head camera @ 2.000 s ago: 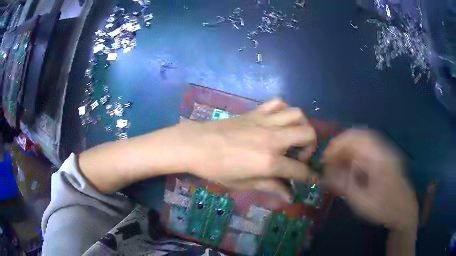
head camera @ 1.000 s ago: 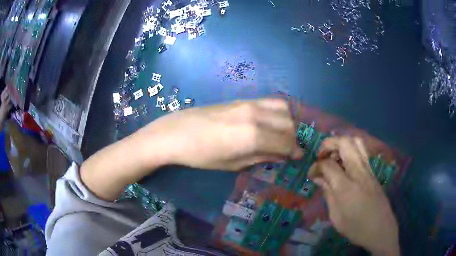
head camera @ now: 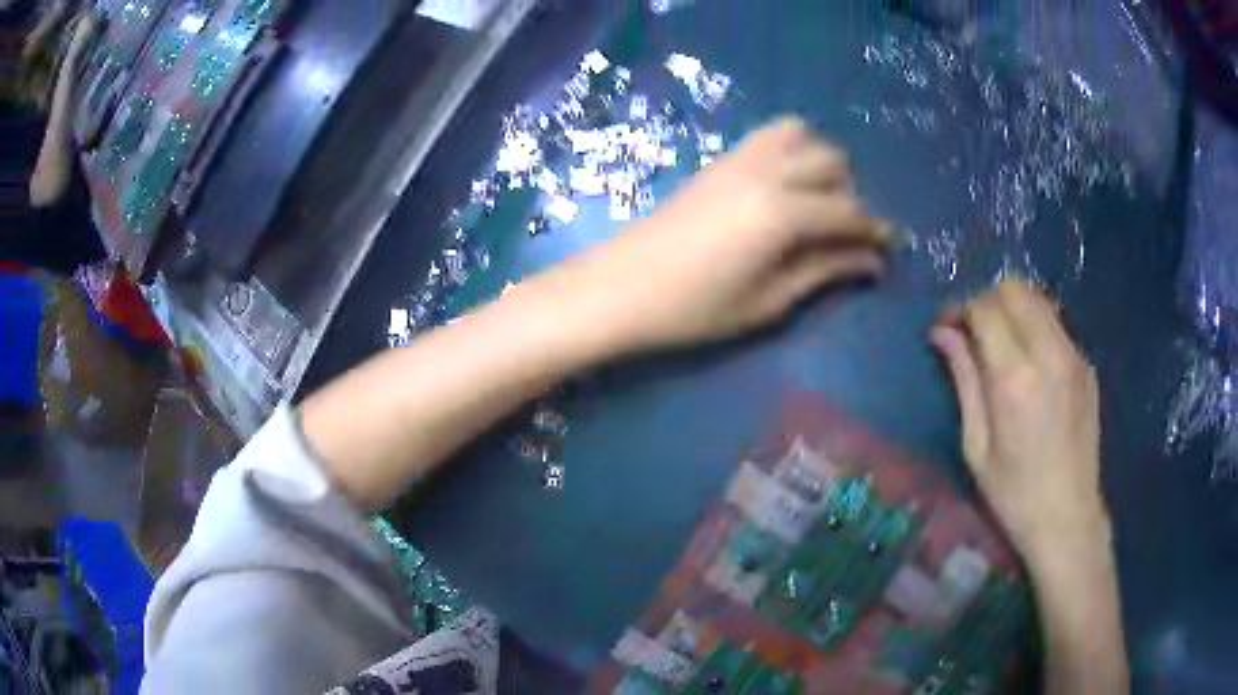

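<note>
The reddish-brown carrier tray [head camera: 706, 564] lies tilted on the dark mat at the lower right, with green circuit boards [head camera: 824, 564] seated in it and greyish blocks between; it is blurred. My left hand [head camera: 774, 224] is beyond the tray, above the mat, its fingers bunched near the heap of thin wire parts [head camera: 1011, 149]. Whether its fingertips hold something small is unclear. My right hand [head camera: 1025, 394] is at the tray's right side, fingers curled towards the wire parts, its fingertips partly unclear. Small shiny metal plates [head camera: 597, 149] are scattered behind my left forearm.
More wire parts [head camera: 1202, 394] lie at the right edge by a clear plastic bag [head camera: 1222, 204]. Filled carriers [head camera: 170, 102] stand on the metal ledge at upper left, with another person's arm [head camera: 57, 129] beside them. A blue bin [head camera: 102, 584] and jumbled green boards [head camera: 421, 577] are low at left.
Both hands have left the tray; my left hand has moved up and forward, and my right hand up and right, towards the wire parts. The view has shifted, with the tray now lower.
</note>
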